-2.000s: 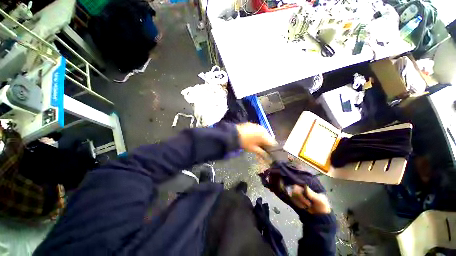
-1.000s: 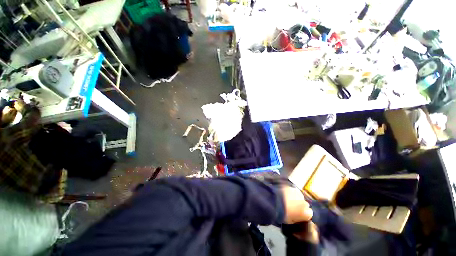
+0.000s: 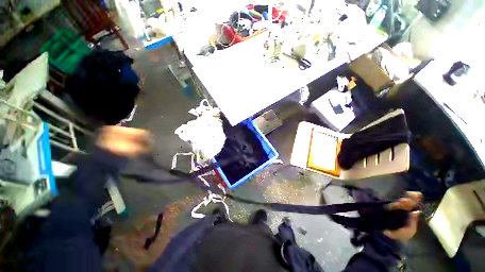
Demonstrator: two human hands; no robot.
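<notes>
My left hand, blurred, is raised at the left and closed on one end of a long dark strip. The strip sags across in front of me to my right side. My right hand is at the lower right, closed around a dark bundle of strips with loops hanging from it. A blue plastic crate holding dark strips stands on the floor behind the stretched strip.
A white table carries a sewing machine, scissors and a red basket. A wooden chair with dark cloth stands at the right. White scraps lie beside the crate. Another pale chair is at the right edge.
My hands were close together over the bundle. My left hand has moved far left and my right hand right, with the strip now pulled out between them. The view has shifted.
</notes>
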